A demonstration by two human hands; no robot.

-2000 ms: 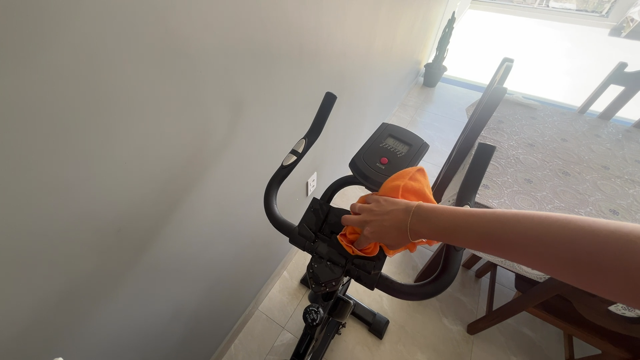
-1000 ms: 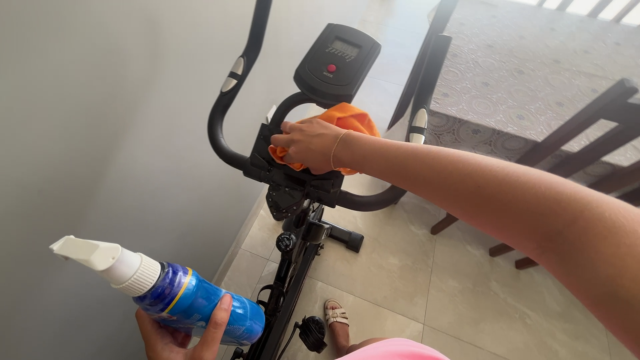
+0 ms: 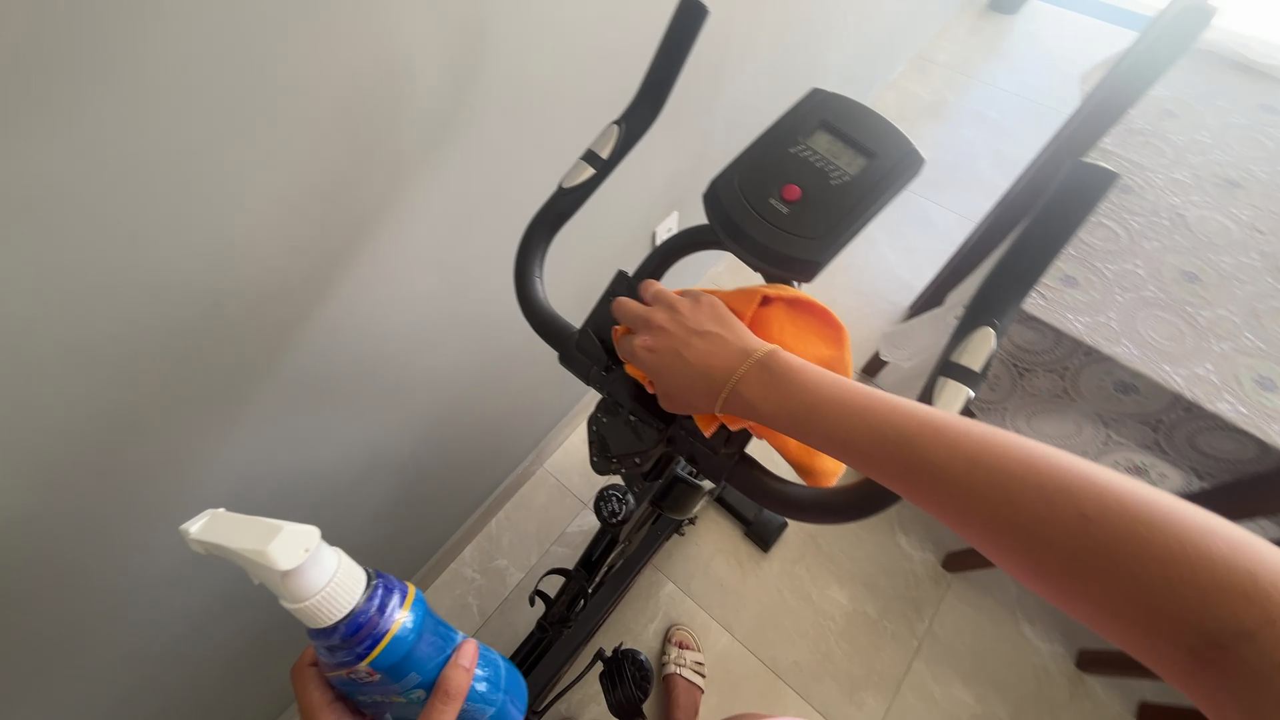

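My right hand [image 3: 685, 345] presses an orange cloth [image 3: 800, 335] onto the black bracket at the centre of an exercise bike's handlebar [image 3: 545, 290]. Part of the cloth hangs toward the right side of the bar. Just beyond it stands the bike's console [image 3: 815, 185], with a small display and a red button. At the lower left my left hand [image 3: 385, 690] is closed around a blue spray bottle [image 3: 425, 640] with a white trigger head, tilted to the upper left. The palm of my right hand is hidden.
A grey wall [image 3: 250, 250] runs close along the left. To the right stands a table with a patterned cloth [image 3: 1180, 250], chair parts beside it. Below are the bike's frame [image 3: 610, 590], a pedal [image 3: 627, 680] and my sandalled foot [image 3: 683, 660] on the tiles.
The left hand with the spray bottle, out of view two seconds ago, is now in view. My right hand stays on the cloth at the handlebar's centre. The view has shifted closer to the bike.
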